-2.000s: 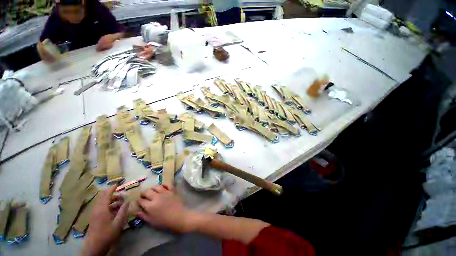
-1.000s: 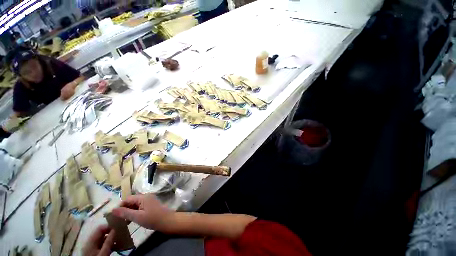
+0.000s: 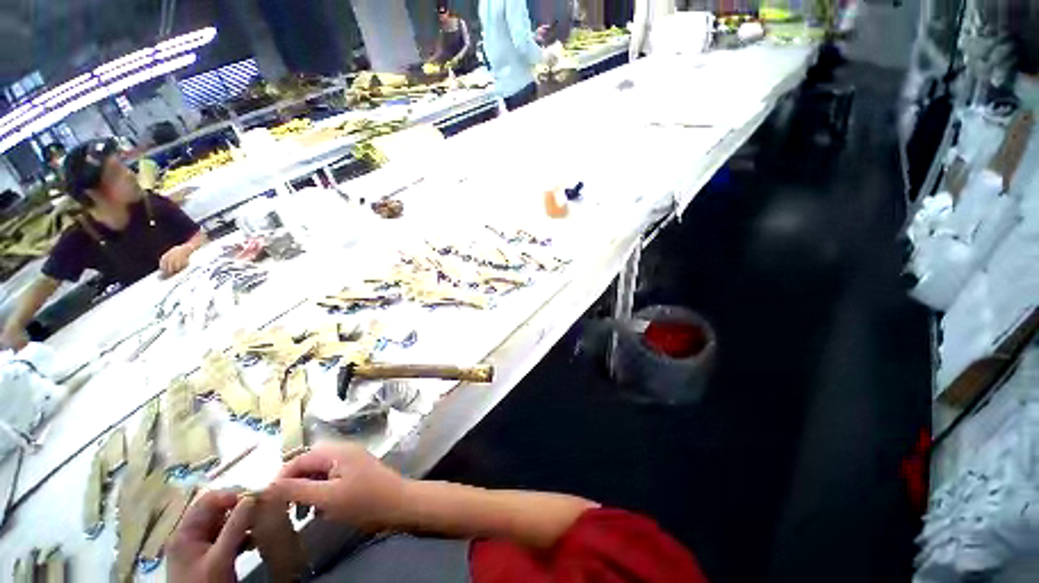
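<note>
My left hand [image 3: 211,535] and my right hand [image 3: 333,483] hold a khaki webbing tab [image 3: 277,538] between their fingertips at the table's near edge. The tab hangs down below the fingers; its lower end is hard to make out. Many tan webbing tabs [image 3: 188,427] with small bluish metal rings lie in rows and heaps beyond my hands. A hammer [image 3: 419,372] with a black head and wooden handle rests on a plastic-wrapped lump [image 3: 362,412] right of the tabs. A thin pale gauge strip [image 3: 231,464] lies just beyond my fingers.
A person [image 3: 114,228] sits across the table [image 3: 501,148] beside grey-white strips [image 3: 211,290]. An orange-brown bottle [image 3: 556,204] stands farther along the table. A plastic-lined bin with red inside [image 3: 672,342] is on the floor at right. White bundles [image 3: 980,256] line the right side.
The camera view has swung up and right along the table. My hands have lifted the tab off the tabletop and now hold it at the near edge. The person opposite has turned their head aside.
</note>
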